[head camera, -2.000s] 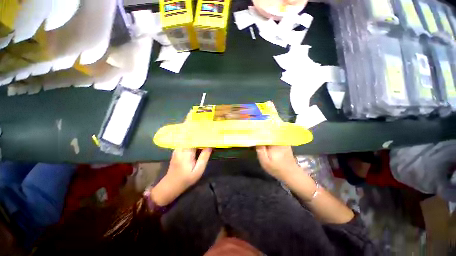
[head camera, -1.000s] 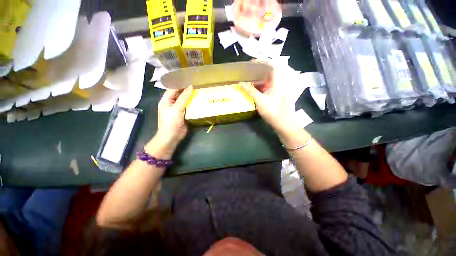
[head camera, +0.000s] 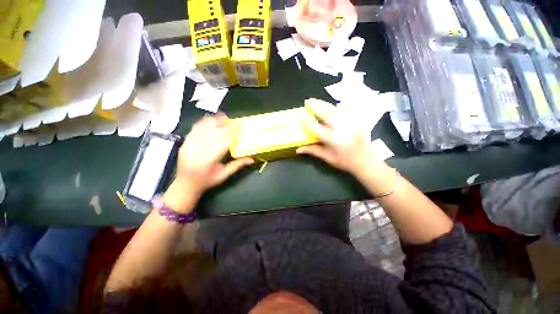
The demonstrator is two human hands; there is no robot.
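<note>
A yellow retail box [head camera: 274,132] lies on the dark green bench in front of me, its long rounded flap no longer standing up. My left hand [head camera: 206,153] holds the box's left end, thumb at the near edge. My right hand [head camera: 334,138] holds its right end, fingers over the far corner and thumb at the near side. A small yellow strip [head camera: 264,166] shows at the box's near edge. A bagged device [head camera: 151,168] with a white face lies to the left of my left hand.
Open box blanks [head camera: 116,73] are stacked at the left. Two finished boxes [head camera: 250,46] stand at the back. White paper pieces [head camera: 350,89] lie behind and right, near a round pink dish [head camera: 323,21]. Clear plastic trays [head camera: 470,92] are stacked at the right. Other people's clothing shows at both sides.
The box was tilted with its flap out, then turned with its pale flap raised at the back. Now the flap is folded down and my hands have moved outward to the box ends.
</note>
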